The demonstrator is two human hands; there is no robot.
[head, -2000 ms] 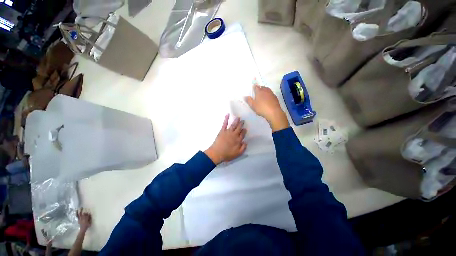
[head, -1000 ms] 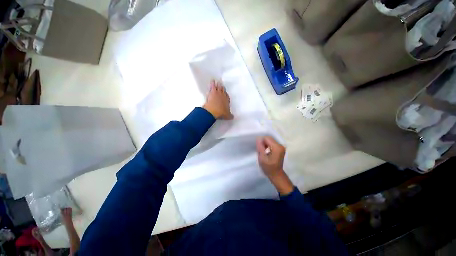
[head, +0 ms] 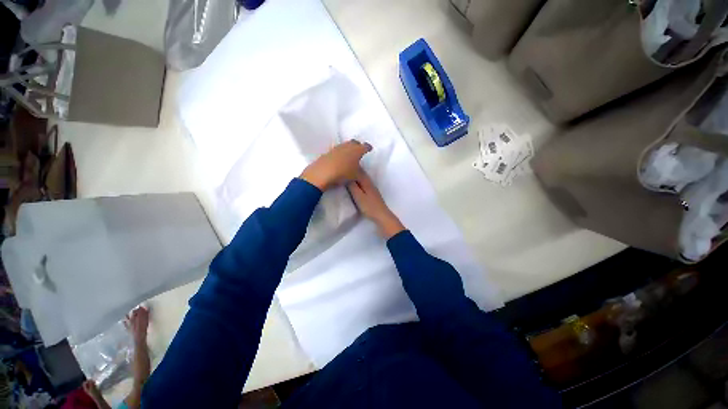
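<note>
White tissue paper lies in front of me, with part of it folded up over a boxy shape that shows faintly through it. My left hand lies on the folded tissue, fingers bent. My right hand is at the tissue's folded edge just below my left hand, the two touching or nearly so. The fingertips of both are partly hidden, so I cannot tell whether either pinches the paper. The blue tape dispenser stands right of the paper. White labels with dark print lie beside it.
Taupe handbags with white stuffing stand at right. Another taupe bag stands at upper left, and a tissue-wrapped bag at left. A clear plastic bag lies beyond the paper. Another person's hand shows at lower left over plastic.
My right hand has moved from the near right edge of the tissue up to my left hand, and the tissue's near side is now folded over. My left hand has turned rightward.
</note>
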